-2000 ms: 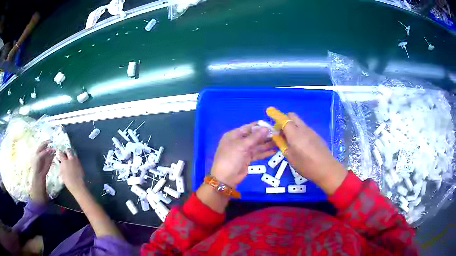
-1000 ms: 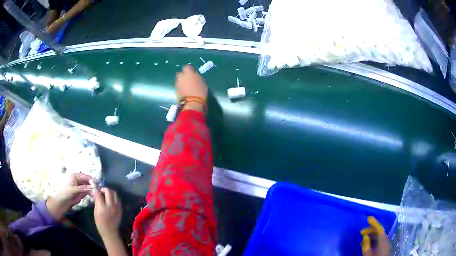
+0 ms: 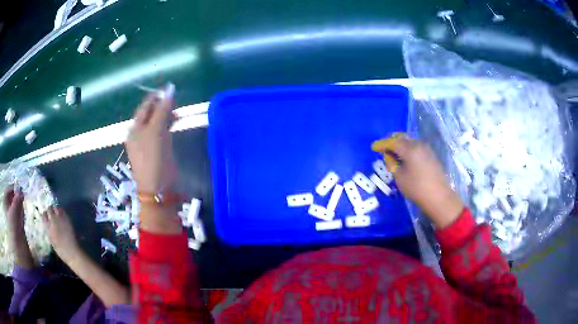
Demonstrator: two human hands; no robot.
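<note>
My left hand [image 3: 150, 142] is raised over the belt's near edge, shut on a white stemmed part [image 3: 168, 92] whose thin stem points left; it is slightly blurred. My right hand [image 3: 415, 171], with yellow finger cots, is over the right side of the blue tray [image 3: 266, 139], its fingertips by the white plates [image 3: 353, 193]. Whether it holds a plate is hidden. Several plates with two dark dots lie loose in the tray's lower right. A pile of stemmed parts [image 3: 114, 196] lies left of the tray, partly behind my left forearm.
The green belt [image 3: 285, 63] curves beyond the tray, with scattered stemmed parts [image 3: 117, 43]. A clear bag of white pieces [image 3: 507, 171] stands at right. At far left a person in purple sleeves works at a bag of creamy pieces [image 3: 32, 215].
My left hand has drawn back from far across the belt and now holds a stemmed part. The view has shifted, showing the whole tray and my right hand over its plates.
</note>
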